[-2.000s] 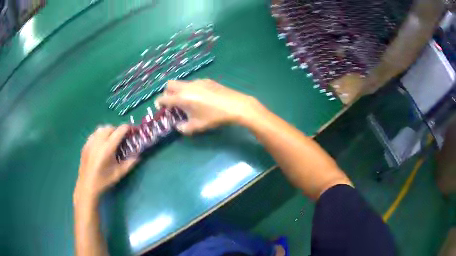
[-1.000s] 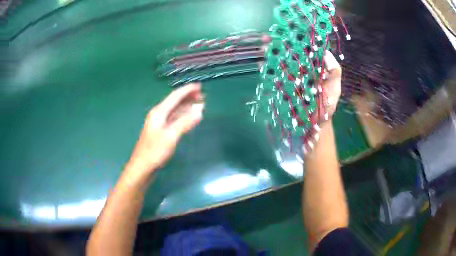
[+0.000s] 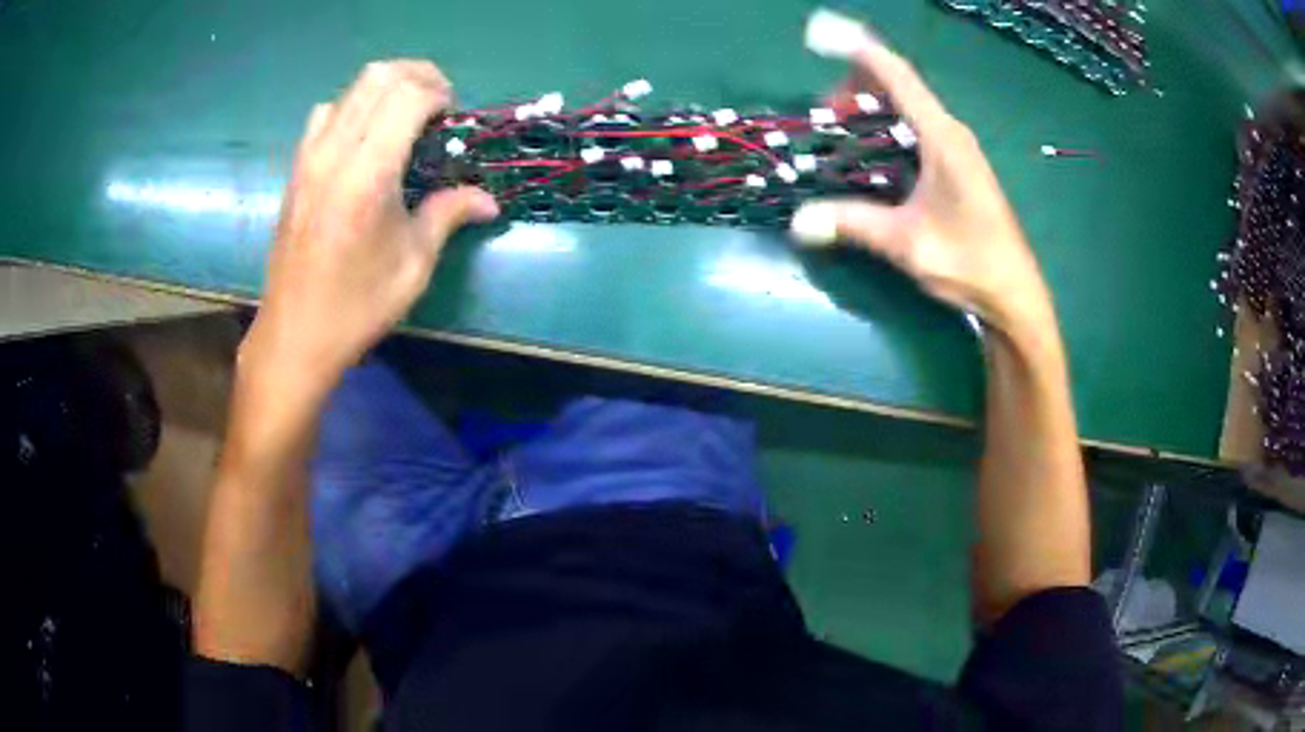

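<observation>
A stack of stator board strips (image 3: 673, 169) lies across the green bench in front of me, with red lead wires and white plugs on top. My left hand (image 3: 365, 193) grips its left end, thumb at the near side and fingers at the far side. My right hand (image 3: 923, 193) is around the right end with thumb and index finger spread wide. The thumb is by the near edge and the index finger is raised beyond the far edge. Whether the right palm touches the strips is unclear.
More stacked strips (image 3: 1066, 40) lie at the far right. A loose red wire with a white end (image 3: 1052, 150) lies on the bench. The stator board carton (image 3: 1242, 379) is at the right edge. Dark shells show low at the left (image 3: 86, 415).
The strips, held up at the right by my right hand a second ago, now lie across the bench. My left hand has taken their left end; my right hand has opened. The view has turned.
</observation>
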